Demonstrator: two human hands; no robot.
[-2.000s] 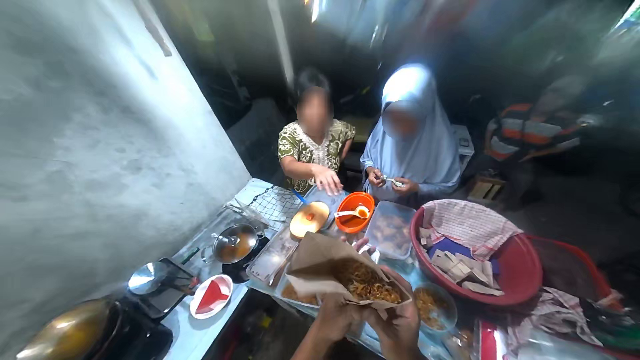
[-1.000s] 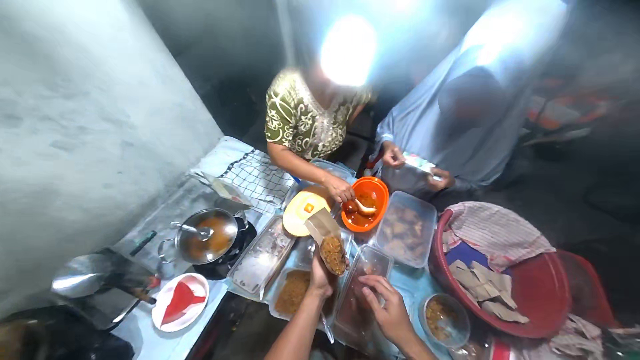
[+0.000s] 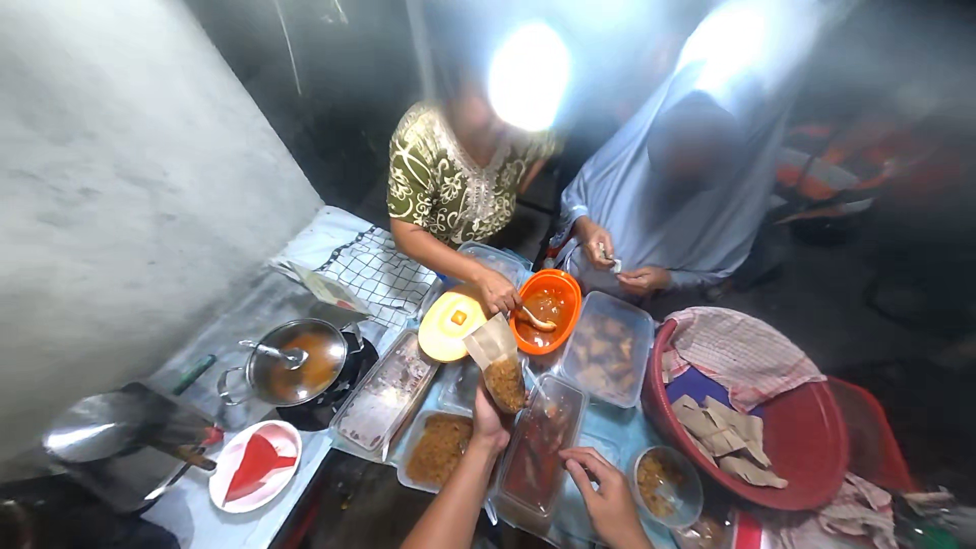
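My left hand (image 3: 492, 419) holds up a brown paper wrapper (image 3: 492, 341) with browned, crumbly food (image 3: 505, 385) in it. My right hand (image 3: 601, 484) is empty, its fingers apart, over the right edge of a clear lidded container (image 3: 543, 442) with reddish contents. Just beyond the wrapper stands an orange bowl (image 3: 573, 309) of reddish sauce, where another person's hand (image 3: 499, 293) holds a spoon (image 3: 540, 322). Left of my left hand is a tub of brown shredded food (image 3: 440, 450). A round tub of food (image 3: 666, 486) is right of my right hand.
A yellow lid (image 3: 441, 328), a long container (image 3: 386, 393) and a pot of orange liquid (image 3: 299, 362) stand left. A pink plate (image 3: 280, 473) bears a red piece. Right are a box of food pieces (image 3: 610, 347) and a red basin (image 3: 808, 450) with folded papers and cloth. Two people stand opposite.
Both my hands were on the wrapper at first; my right hand has let go and moved right. The person opposite now has a hand on the spoon in the orange bowl. The view has shifted closer.
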